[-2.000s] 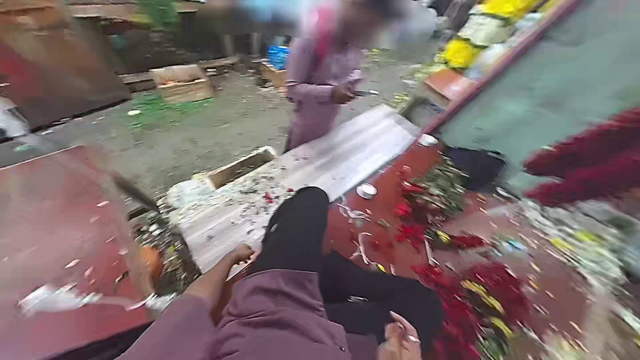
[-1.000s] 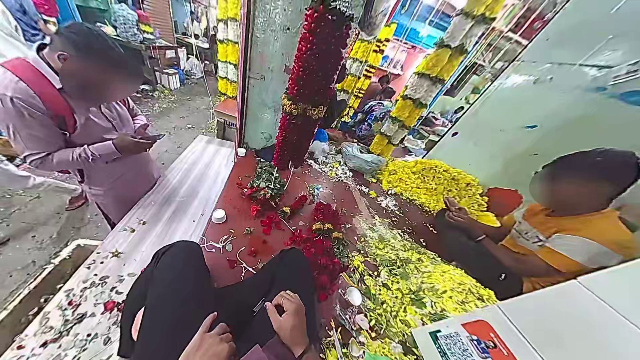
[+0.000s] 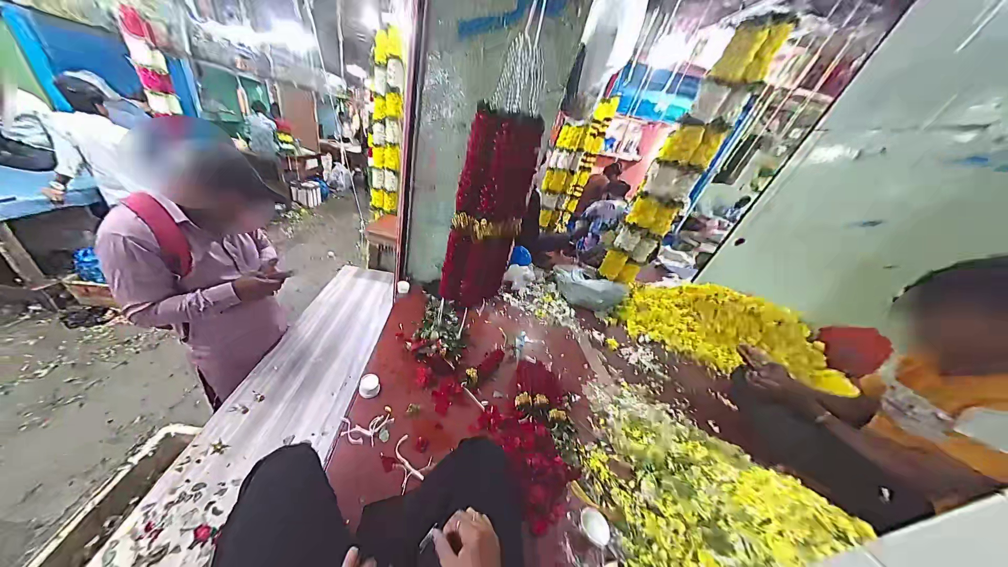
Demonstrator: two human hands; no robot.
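Note:
My right hand (image 3: 466,539) is at the bottom centre over my dark-trousered knee, fingers curled around what looks like a small thin object, too blurred to name. Only the fingertips of my left hand (image 3: 358,558) show at the bottom edge. Just beyond my knees, a red flower garland (image 3: 535,449) with yellow bands lies on the red platform (image 3: 354,480). White string (image 3: 367,429) lies in loops to its left. A bunch of green leaves with small flowers (image 3: 438,335) rests beneath a hanging dark red garland (image 3: 492,173). A white spool-like thing (image 3: 368,385) stands near the platform's left edge.
A pile of yellow-green flowers (image 3: 709,488) and a yellow flower heap (image 3: 717,319) cover the right side. A seated person (image 3: 953,378) is at the right. A standing person (image 3: 197,291) holds a phone beyond the pale board (image 3: 315,354). A white cup (image 3: 594,526) stands near my right knee.
The view has swung widely since two seconds ago. My left hand, more fully seen a second ago near my right, now shows only at the bottom edge.

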